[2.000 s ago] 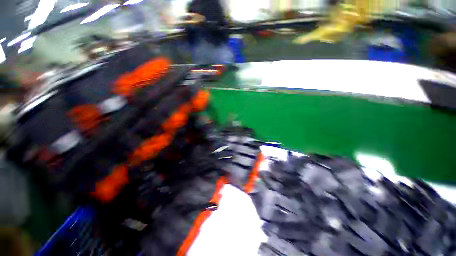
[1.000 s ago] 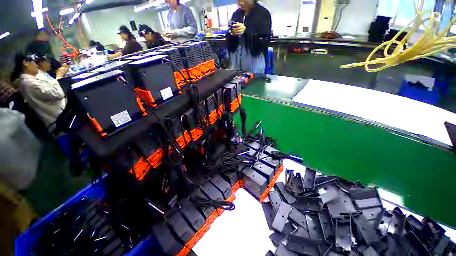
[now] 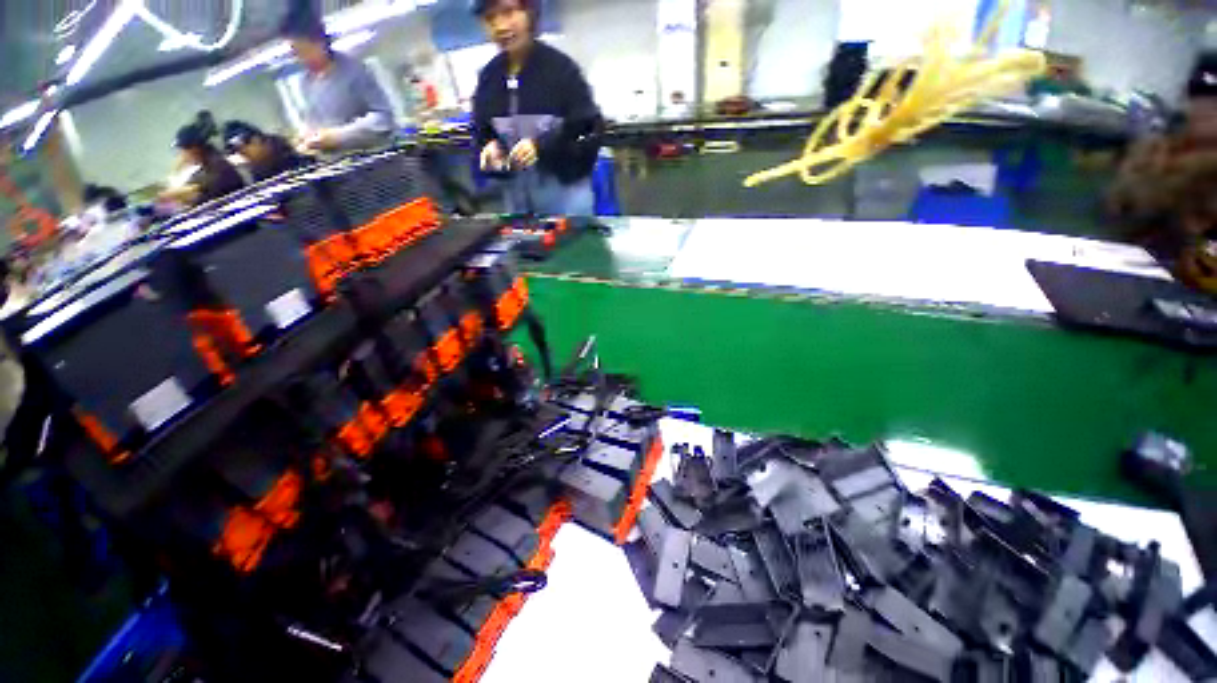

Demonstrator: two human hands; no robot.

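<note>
A loose heap of black plastic brackets [image 3: 828, 534] lies on a white sheet [image 3: 587, 587] in the lower right. Left of it, a row of black units with orange edges [image 3: 487, 560] stands side by side, with thin black cables [image 3: 507, 583] lying over them. A shorter group of the same units [image 3: 601, 474] stands behind. Neither of my hands is in the picture.
A rack of orange-and-black units [image 3: 240, 287] with white labels rises at left. A blue bin [image 3: 140, 640] is low left. A green belt [image 3: 801, 360] runs behind the heap. A black mat [image 3: 1121, 300] lies across it. A person [image 3: 534, 114] stands beyond; yellow tubing [image 3: 894, 114] hangs above.
The view has turned right, so the rack and heap sit further left. The black mat and a dark object on the belt at right now show more fully. The standing person's head now shows.
</note>
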